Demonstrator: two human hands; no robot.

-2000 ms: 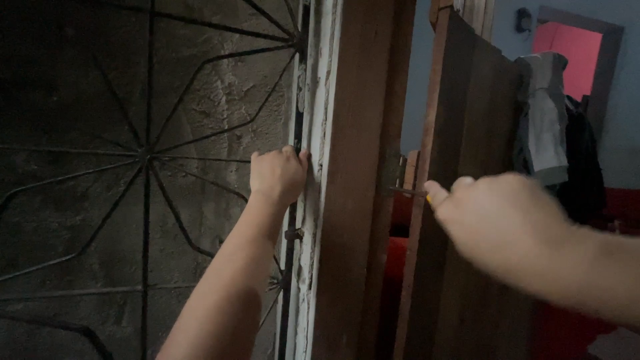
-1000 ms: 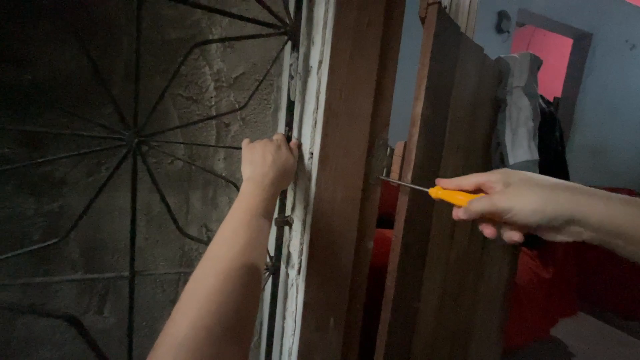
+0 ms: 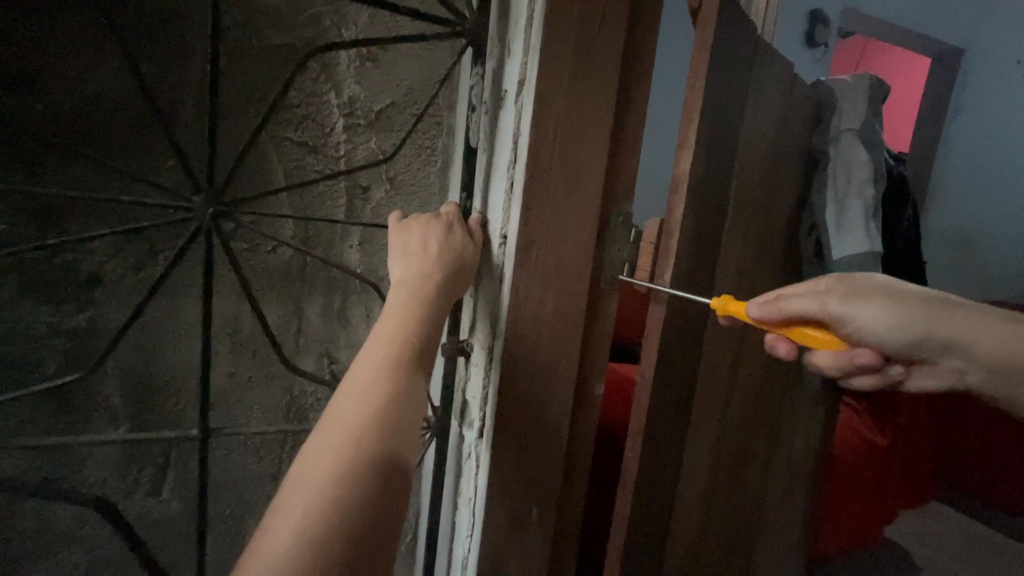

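Observation:
My right hand (image 3: pixel 856 332) grips the yellow-orange handle of a screwdriver (image 3: pixel 780 322). Its thin metal shaft points left, and the tip meets or lies very near the lower part of a metal hinge (image 3: pixel 620 250) on the brown wooden door frame (image 3: pixel 560 240). My left hand (image 3: pixel 436 246) is curled at the edge of the dark metal grille (image 3: pixel 210 320), beside the peeling white frame strip (image 3: pixel 504 160); its fingertips are hidden, so what it grips cannot be told. To the right of the hinge stands a wooden door panel (image 3: pixel 720 240), with a gap between it and the frame.
Behind the grille is a rough grey wall (image 3: pixel 336 144). A grey cloth (image 3: pixel 852 168) and a black one hang by the door panel's far edge. Beyond are red fabric (image 3: pixel 872 464), a blue wall (image 3: pixel 992 176) and an opening onto a pink wall (image 3: pixel 884 80).
The screwdriver, largely hidden and blurred two seconds ago, now shows clearly, its tip at the hinge's lower part. My left hand has stayed at the grille's edge.

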